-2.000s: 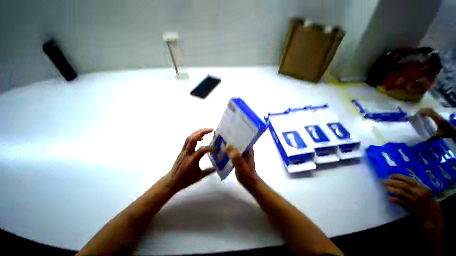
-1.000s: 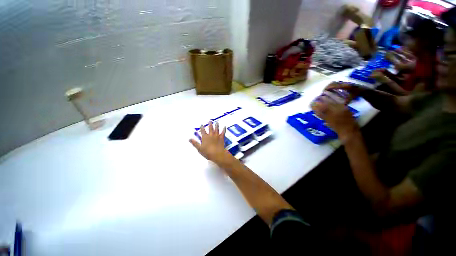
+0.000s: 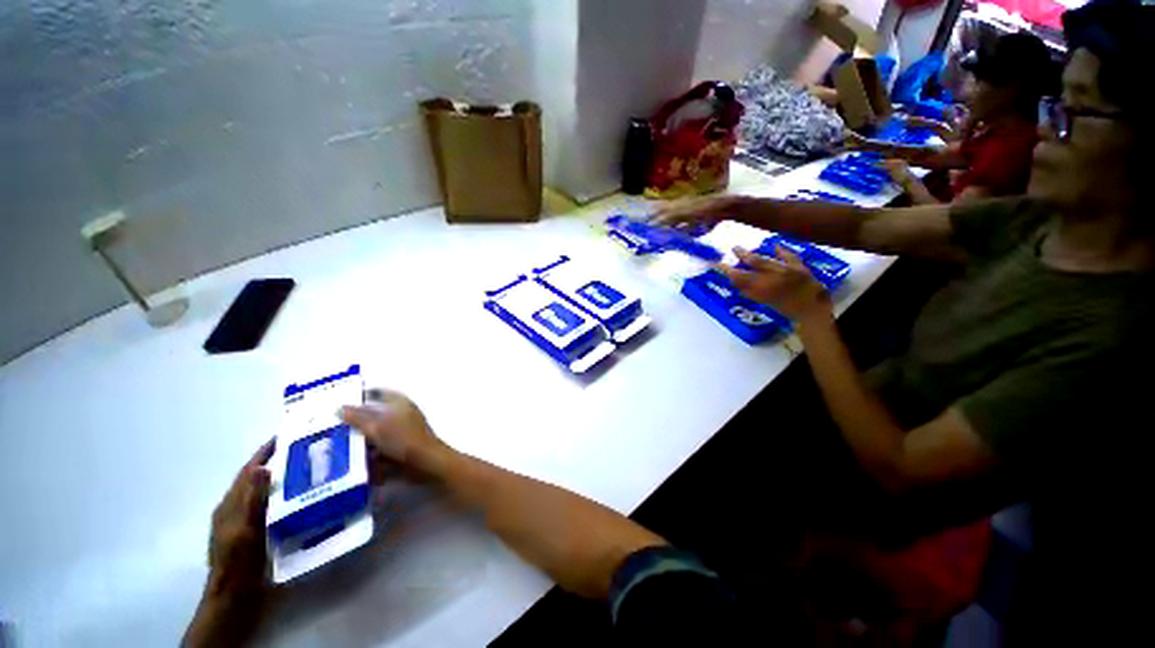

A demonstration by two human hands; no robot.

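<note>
A white and blue retail box (image 3: pixel 319 462) is between my two hands over the near left of the table, its flap at the near end open and small blue tabs showing at its far end. My left hand (image 3: pixel 241 525) holds its left side. My right hand (image 3: pixel 395 430) holds its right side, thumb on the front. A pale device shows on the blue front area. Two more such boxes (image 3: pixel 557 319) lie side by side on the table with their near flaps open.
White table (image 3: pixel 443 294), black phone (image 3: pixel 250 315), small stand (image 3: pixel 139 272), brown paper bag (image 3: pixel 488 165) and red bag (image 3: pixel 693 142) by the wall. A person at right reaches over blue trays (image 3: pixel 735 306). Another person sits beyond.
The view has turned right. The earlier box left my hands. My right hand went from the row of three boxes to near left; one box is now between both hands and two remain.
</note>
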